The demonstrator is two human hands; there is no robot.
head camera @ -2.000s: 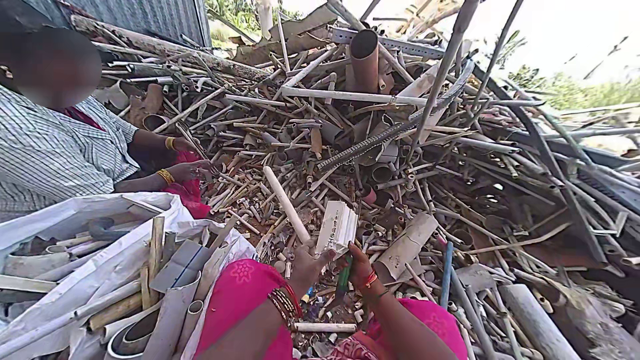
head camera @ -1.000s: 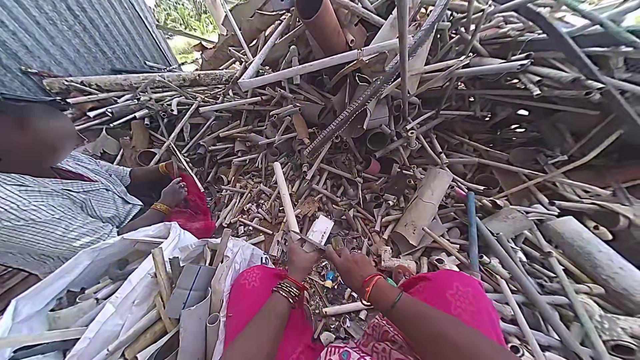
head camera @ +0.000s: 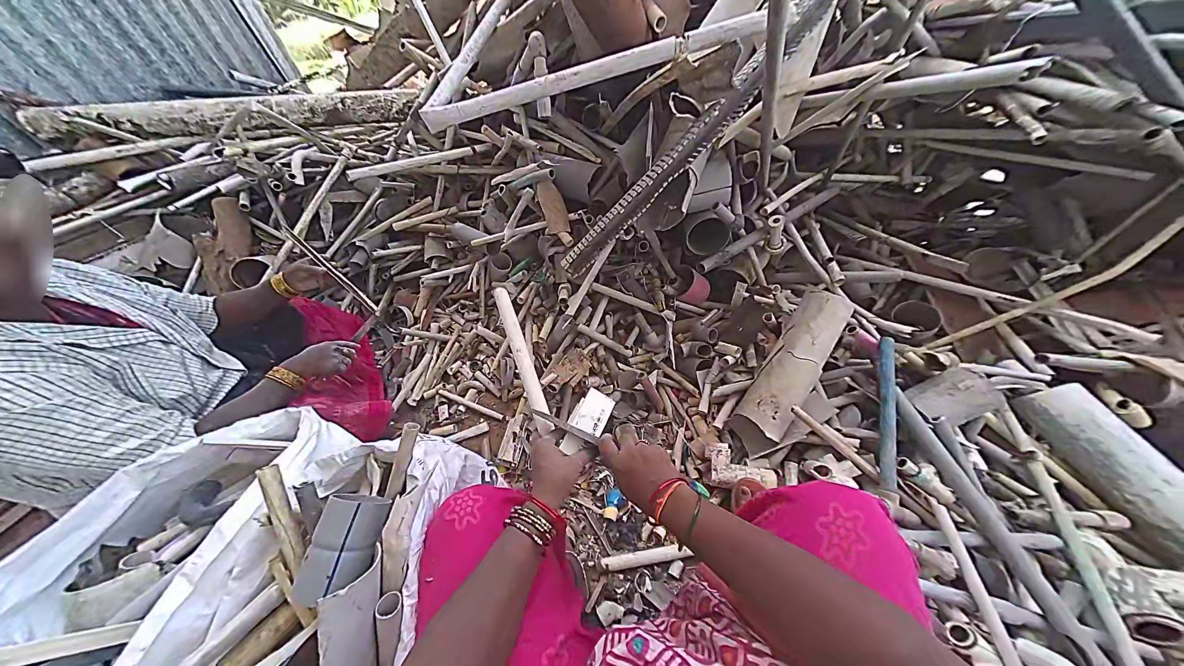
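Note:
My left hand (head camera: 558,472) is closed on a long off-white plastic pipe (head camera: 520,347) and a short white plastic piece (head camera: 590,416) with dark marks on it. The pipe points up and away, and the white piece lies just right of its lower end. A thin metal blade (head camera: 566,427) runs across both, between my two hands. My right hand (head camera: 638,467) grips the blade's right end; its fingers hide the handle. Beneath my hands, small scraps and a short pale pipe (head camera: 646,558) lie on the ground between my knees.
A person (head camera: 120,370) sits at the left, holding a thin dark blade or rod. In front of them stands a white sack (head camera: 217,573) of pipe pieces. Heaped plastic pipes (head camera: 601,83) rise ahead and right, with a blue pipe (head camera: 887,407) and a wide grey pipe (head camera: 1110,472).
Two seconds ago a green-handled tool hung below the white piece at my right hand; now a blade lies across the pipe and the piece. The view has tilted downward.

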